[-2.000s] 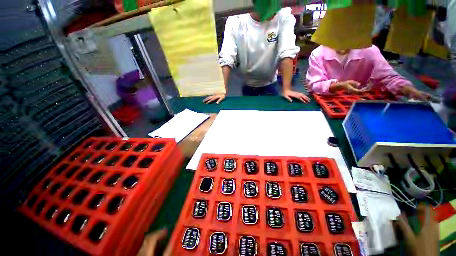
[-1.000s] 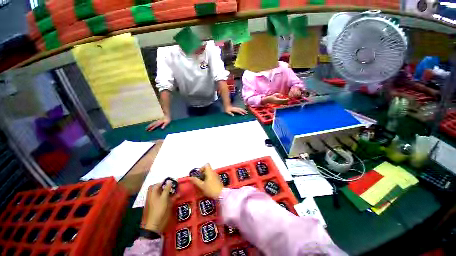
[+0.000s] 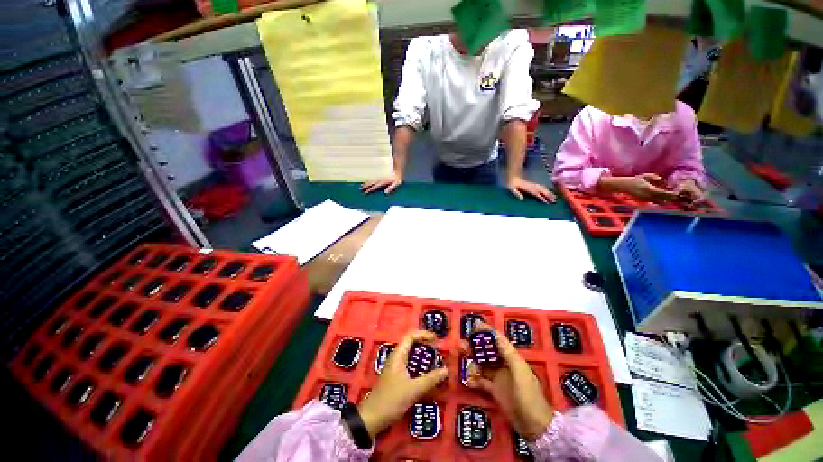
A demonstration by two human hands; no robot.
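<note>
The red-orange working tray (image 3: 591, 420) lies in front of me with watch units in its pockets; two pockets at its far left corner are empty. My left hand (image 3: 397, 383) holds a watch unit (image 3: 421, 359) face up above the tray, its screen showing pinkish digits. My right hand (image 3: 516, 388) holds another watch unit (image 3: 485, 348) beside it, also lit with pinkish digits. The two units are apart. My hands and sleeves hide some pockets.
Stacked full trays (image 3: 262, 329) stand at left. A white paper sheet (image 3: 469, 253) lies beyond the working tray, a small black object (image 3: 593, 281) at its right. A blue-topped box (image 3: 722, 262) and white cables (image 3: 744, 379) are at right. Two people are opposite.
The view has turned back left. My hands, which were at the tray's far left corner with two units, now hold two lit units over its middle. The far left corner pockets, filled earlier, are empty.
</note>
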